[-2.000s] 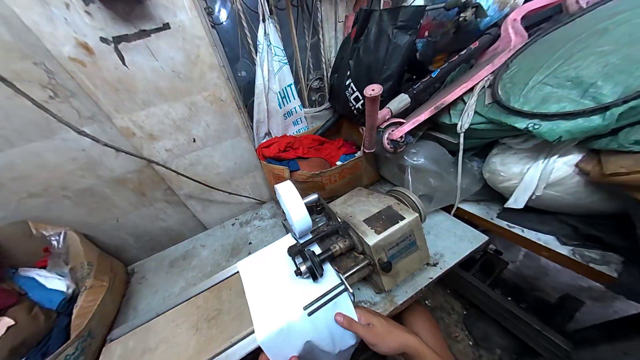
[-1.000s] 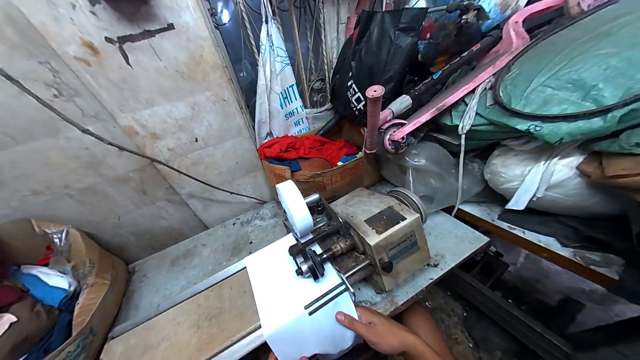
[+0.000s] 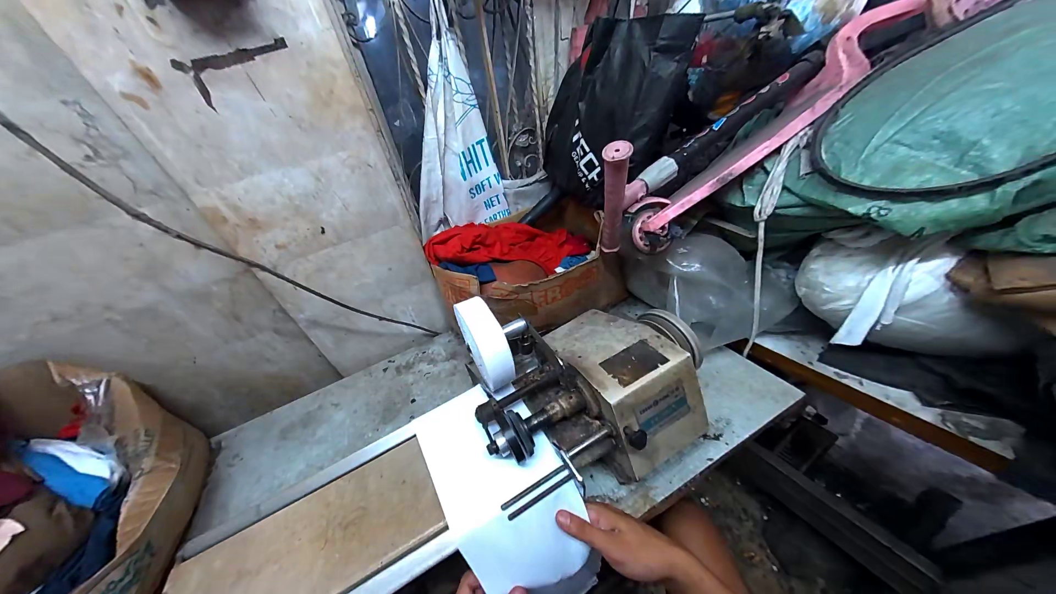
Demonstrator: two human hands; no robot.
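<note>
A beige cutting or winding machine (image 3: 639,388) stands on a metal-topped bench, with a roll of white tape (image 3: 483,344) on its spindle. Under its black rollers (image 3: 511,435) and two thin metal rods lies a white sheet (image 3: 495,503), which looks like fabric or paper and hangs over the bench's front edge. My right hand (image 3: 627,544) pinches the sheet's right edge, thumb on top, just below the rods. Of my left hand (image 3: 478,586) only fingertips show at the bottom edge, by the sheet's lower edge; its grip is mostly hidden.
The bench top (image 3: 330,412) holds a brown board (image 3: 330,528) left of the sheet. A cardboard box of cloth (image 3: 165,478) stands at the left, another box with red cloth (image 3: 536,297) behind the machine. A pink scooter (image 3: 767,132) and stuffed bags lie at the right.
The white sheet's left edge has shifted to the right under the rollers since two seconds ago. My right hand has stayed at the sheet's right edge.
</note>
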